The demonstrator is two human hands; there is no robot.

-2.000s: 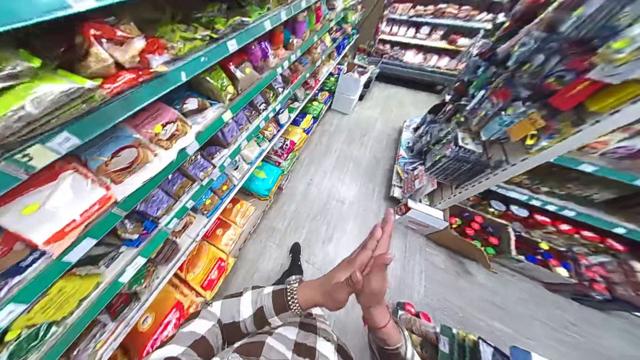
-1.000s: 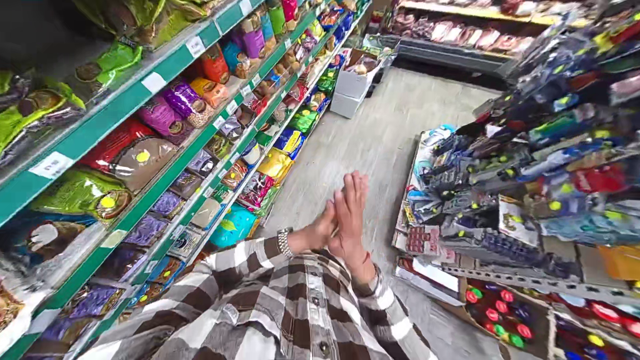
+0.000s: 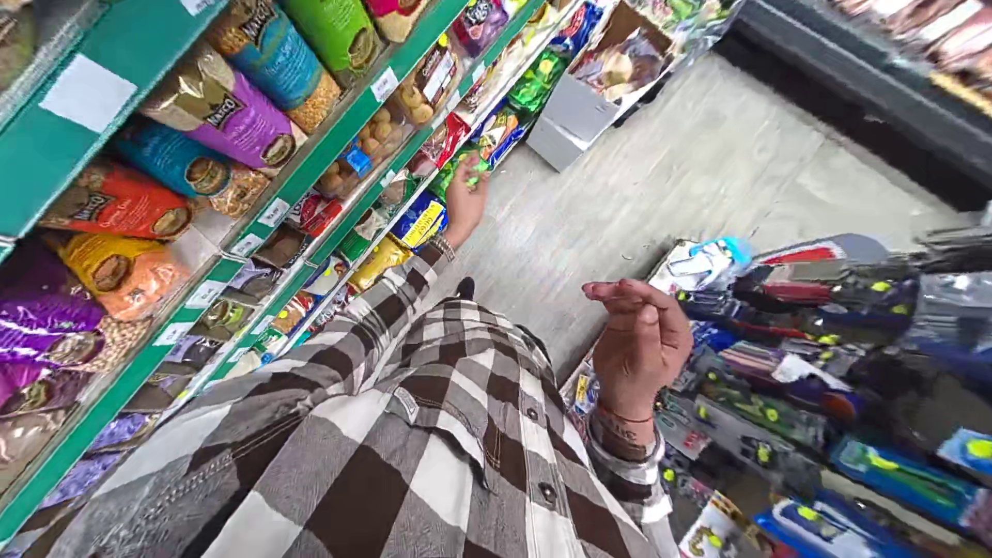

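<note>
My left hand (image 3: 466, 203), with a bracelet at its wrist, reaches out beside the lower shelves, over a green bag (image 3: 457, 169); whether it touches the bag I cannot tell. Below it lies a blue and yellow packet (image 3: 419, 220). My right hand (image 3: 647, 333) is raised over the aisle with fingers loosely curled and nothing visible in it, left of the hanging packaged goods (image 3: 783, 364). A thin red string circles the right wrist. Checked shirt sleeves cover both arms.
Green-edged shelves (image 3: 310, 182) with bagged pulses (image 3: 240, 116) run along the left. An open cardboard box (image 3: 577, 116) stands on the grey floor (image 3: 573, 225) ahead. A dark-based display case (image 3: 837, 101) crosses the upper right.
My hands were pressed together in front of me; they are now apart, the left out by the shelves and the right over the aisle. The view has turned and moved forward.
</note>
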